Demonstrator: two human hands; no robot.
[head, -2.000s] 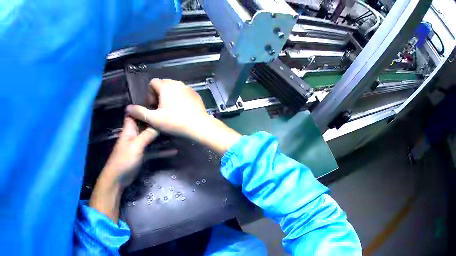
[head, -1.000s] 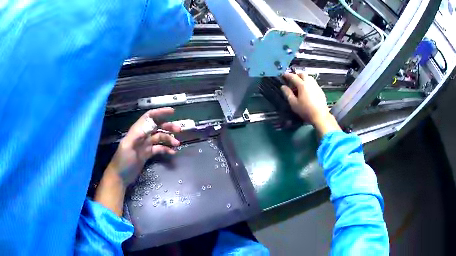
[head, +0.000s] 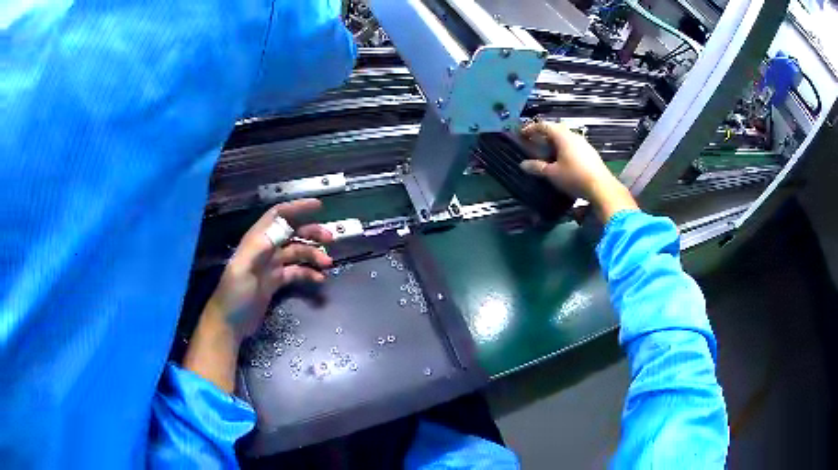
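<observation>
A black shallow parts tray [head: 368, 404] lies in front of me with many tiny silvery rings [head: 294, 344] scattered on it. My left hand [head: 268, 262] hovers over the tray's far left part, fingers apart and holding nothing visible, with a whitish band on one finger. My right hand [head: 562, 165] is at the dark slanted stack of plates [head: 515, 174] beside the gantry post. Its fingers rest on the upper end of the stack; whether they grip a plate is hidden.
The gantry beam [head: 496, 90] and its post stand beyond the tray. Guide rails [head: 303, 186] run behind. The green bench top [head: 515, 294] is right of the tray. A person's blue sleeve [head: 294, 55] fills the upper left. A slanted frame post [head: 703, 101] stands at right.
Two seconds ago both hands were together over the tray's left, at a dark plate. My right hand has moved to the plate stack; my left has opened. In the last second both barely moved.
</observation>
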